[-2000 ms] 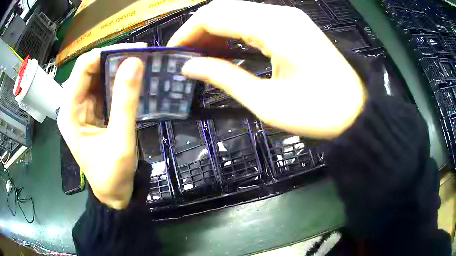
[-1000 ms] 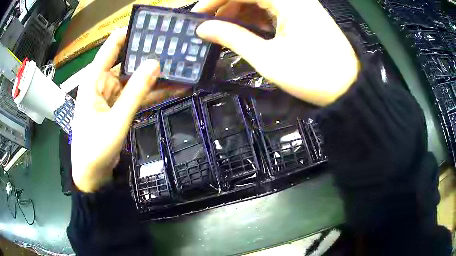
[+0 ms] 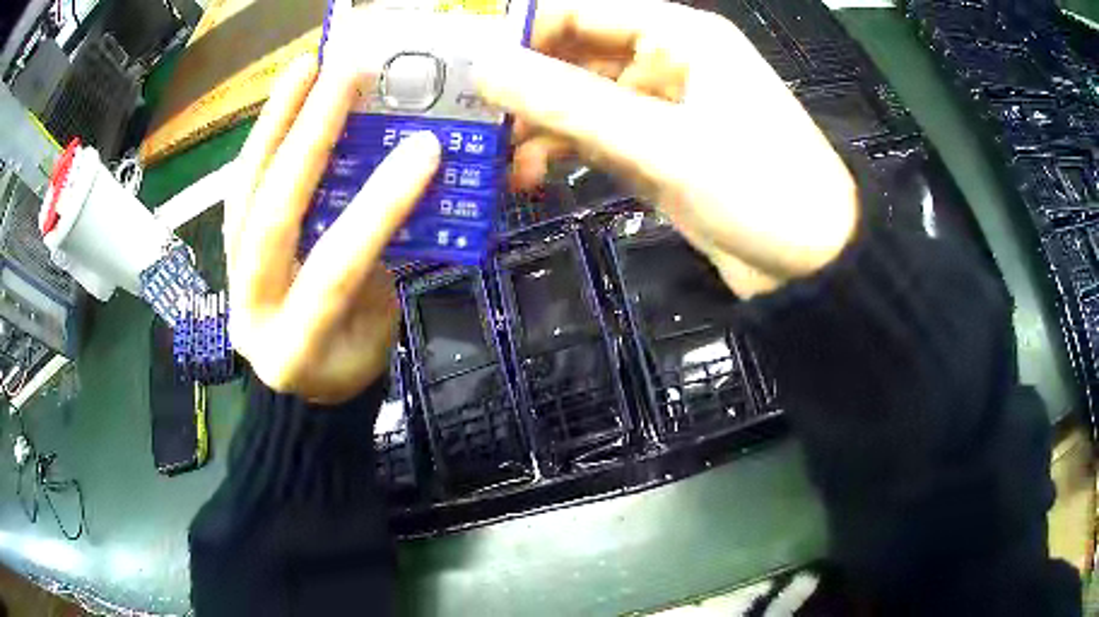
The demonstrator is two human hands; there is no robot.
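A front housing [image 3: 472, 90] is held up at the top left centre, its face towards me. It has a silvery navigation-key area and a blue keypad [image 3: 468, 193] with pale digits below; its top is cut off by the frame. My left hand [image 3: 325, 265] grips it from the left, thumb on the number keys. My right hand [image 3: 723, 145] holds its right side, thumb near the silvery area. Below, a black blister tray [image 3: 579, 472] holds dark housings [image 3: 560, 338] in its pockets. A keypad stack [image 3: 203, 331] leans by the cup, left of my left hand.
A white cup [image 3: 103, 229] with a red lid stands at the left. A black smartphone [image 3: 178, 416] lies on the green bench [image 3: 627, 530]. A flattened carton [image 3: 259, 66] lies at the back left. More black trays [image 3: 1024, 133] are at the far right. A thin cable [image 3: 51, 488] lies far left.
The held piece first showed its grey-white blocky back; now the front housing's face with blue number keys shows. Both hands stay on it. The keypad stack has come into view by the cup.
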